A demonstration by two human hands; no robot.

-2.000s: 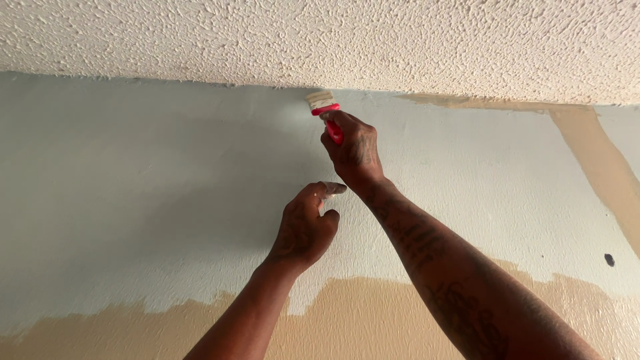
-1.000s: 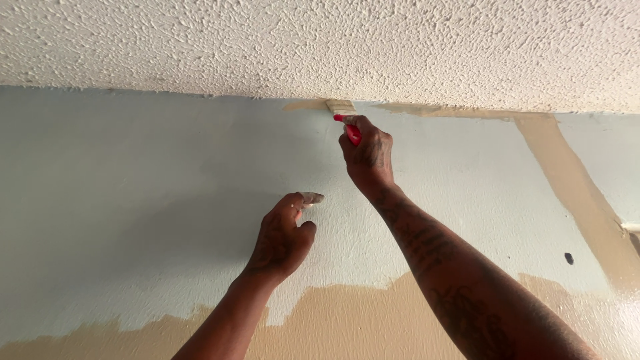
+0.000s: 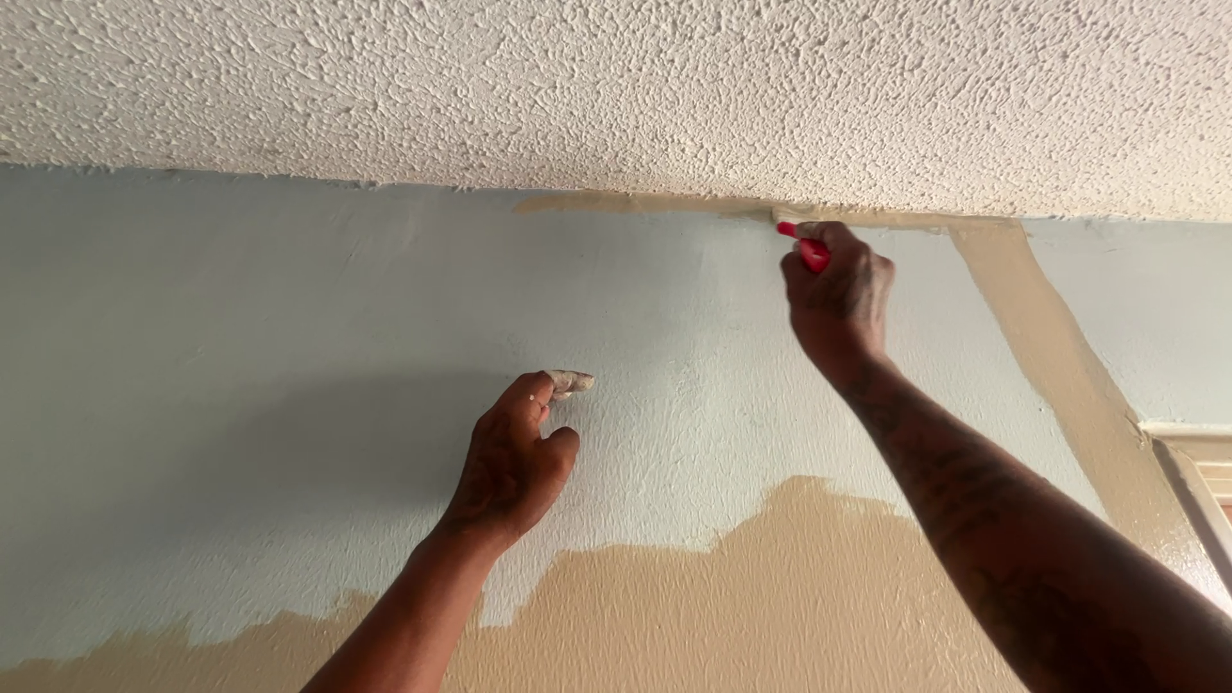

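Observation:
High on the wall, my right hand (image 3: pixel 842 289) is closed around a small paintbrush (image 3: pixel 789 229) with red parts and pale bristles. Its bristles touch the tan paint strip (image 3: pixel 664 203) just under the ceiling, and my fingers hide much of the handle. Lower and to the left, my left hand (image 3: pixel 520 452) is held before the pale blue-grey wall (image 3: pixel 337 289). One of its fingers, coated in pale paint, points right, with the thumb apart below it. No object shows in this hand. Whether it touches the wall I cannot tell.
A rough textured white ceiling (image 3: pixel 616 96) meets the wall along its top edge. Tan paint (image 3: pixel 674 616) with a ragged border covers the lower wall. A tan diagonal band (image 3: pixel 1049 337) runs down on the right towards a pale frame (image 3: pixel 1189 491) at the right edge.
The brush in my right hand has moved right along the ceiling line. A longer tan strip now shows to its left, where the wall was blue-grey earlier. The view has shifted.

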